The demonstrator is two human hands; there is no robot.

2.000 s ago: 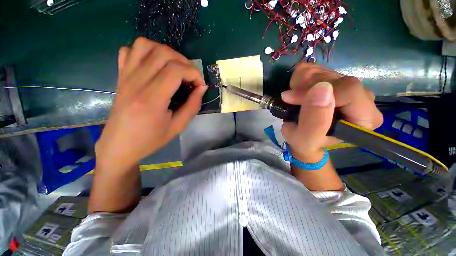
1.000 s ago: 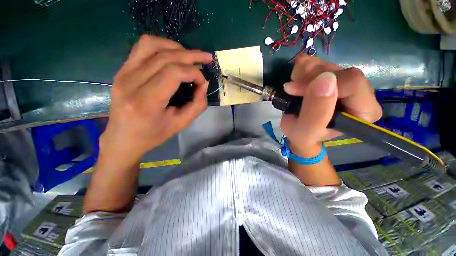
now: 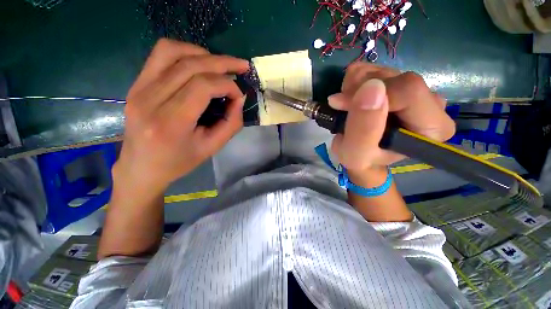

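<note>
My right hand [image 3: 393, 121] holds the soldering iron [image 3: 447, 156] like a pen, its metal tip pointing left onto the left part of the cream work pad [image 3: 289, 84]. A small dark board [image 3: 252, 77] lies at the pad's left edge, by the tip. My left hand [image 3: 181, 111] is left of the pad. Its forefinger reaches the dark board, and its thumb is lower, with the solder wire [image 3: 72, 98] by it. The wire runs in from the left edge; its short end shows past the thumb. Whether the fingertips grip the board is too small to tell.
A heap of black lead wires [image 3: 184, 21] lies beyond my left hand. Red-lead components with white round ends [image 3: 370, 25] lie beyond my right hand. A tan tub [image 3: 521, 15] is at the top right. Blue stools [image 3: 78, 181] and wrapped cartons [image 3: 501, 247] are below the bench.
My left forefinger has moved from beside the thumb up to the dark board, leaving a gap between them. The iron tip has stayed by the board. The whole view has shifted slightly.
</note>
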